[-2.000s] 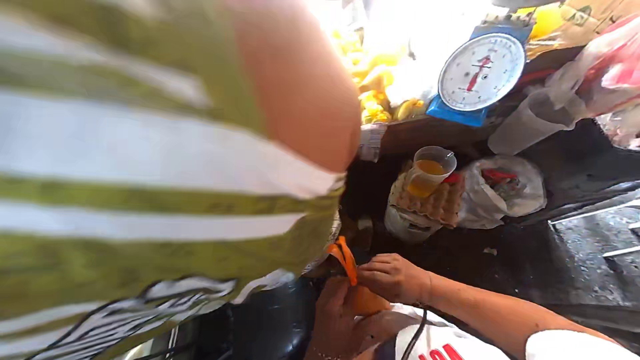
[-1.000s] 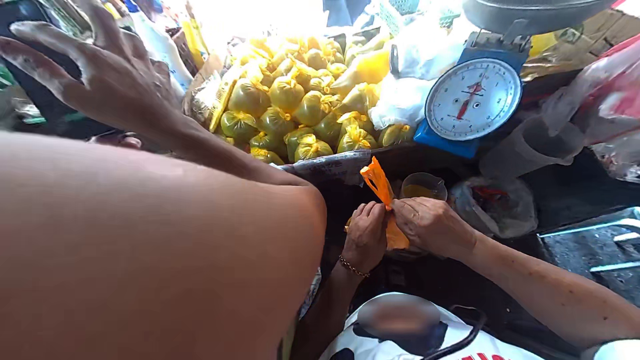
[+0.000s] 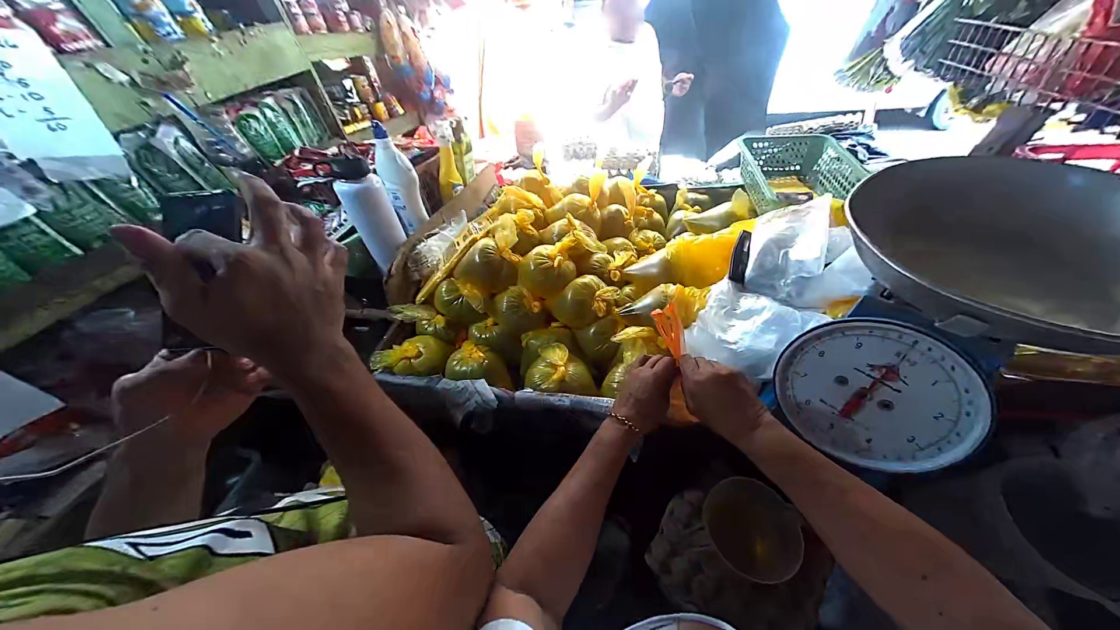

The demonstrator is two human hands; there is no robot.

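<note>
My left hand (image 3: 646, 392), with a bracelet at its wrist, grips the gathered neck of an orange plastic bag (image 3: 669, 331). Against it, my right hand (image 3: 719, 395) pinches the same neck from the right. The bag's top sticks up above my fingers; its lower part is mostly hidden behind my hands. Just beyond lies a heap of tied yellow plastic bags (image 3: 547, 269), filled and rounded. Below my right forearm, a plastic cup (image 3: 752, 530) holds some liquid.
A dial scale (image 3: 884, 394) with a metal pan (image 3: 989, 236) stands at the right. White plastic bags (image 3: 751, 331) lie beside it, with a green basket (image 3: 801, 166) behind. Another person's raised hand (image 3: 254, 271) and arm fill the left, near shelves (image 3: 236, 61) of packets.
The view has swung up, showing the shelves and stall front. Both my hands have moved from low by the cup up to the heap's edge, still holding the orange bag. The other person no longer blocks the left.
</note>
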